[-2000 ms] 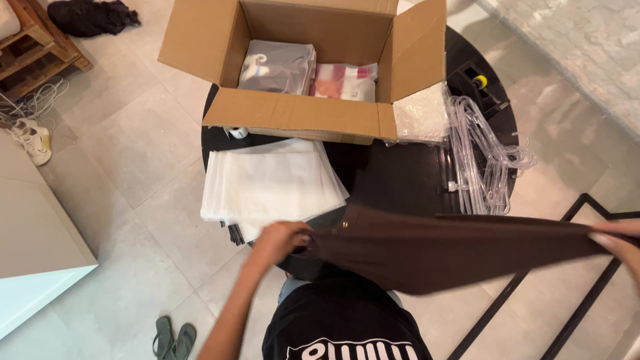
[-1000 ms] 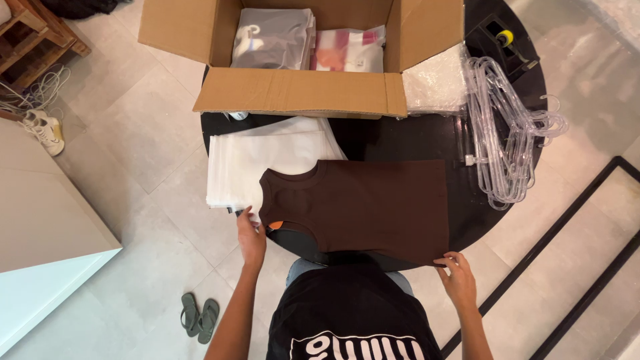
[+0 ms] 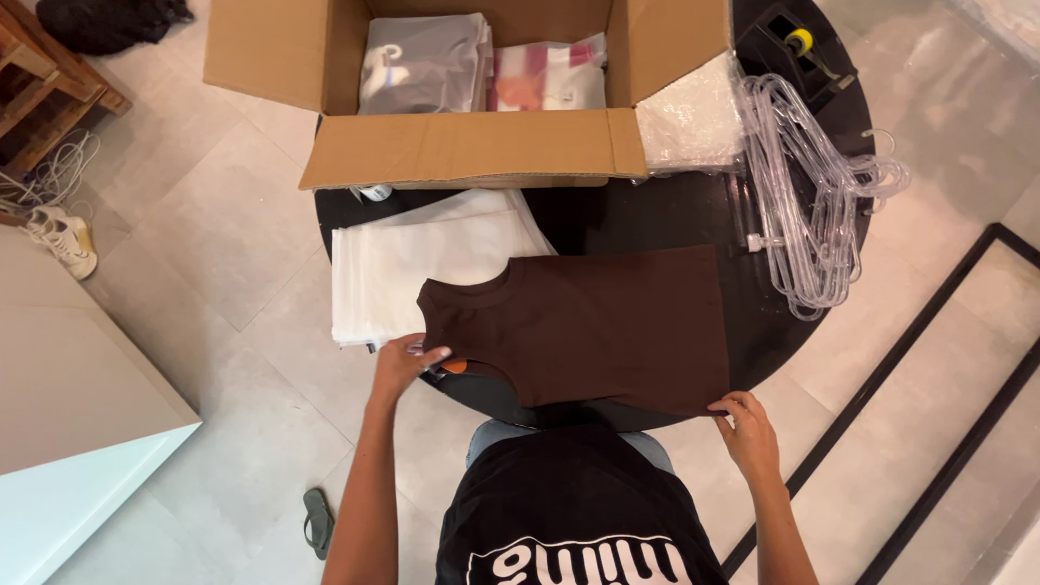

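A dark brown sleeveless top [image 3: 601,325] lies flat on the round black table [image 3: 609,215], its neck end to the left over a stack of clear plastic bags [image 3: 422,252]. My left hand [image 3: 404,363] pinches the shoulder by the armhole, beside a small orange tag [image 3: 455,366]. At the near right corner of the hem, my right hand [image 3: 741,418] holds the fabric between thumb and fingers. Several clear plastic hangers [image 3: 812,203] lie in a pile at the table's right side.
An open cardboard box [image 3: 479,146] with bagged garments [image 3: 426,65] stands at the back. Beside it are a clear-wrapped packet [image 3: 691,118] and a black tape dispenser with yellow tape [image 3: 800,42]. A black metal frame [image 3: 886,366] is on the right; a flip-flop [image 3: 318,520] lies on the floor.
Two seconds ago the brown top was stretched in the air between my hands; it now lies flat on the table. Both hands still hold it.
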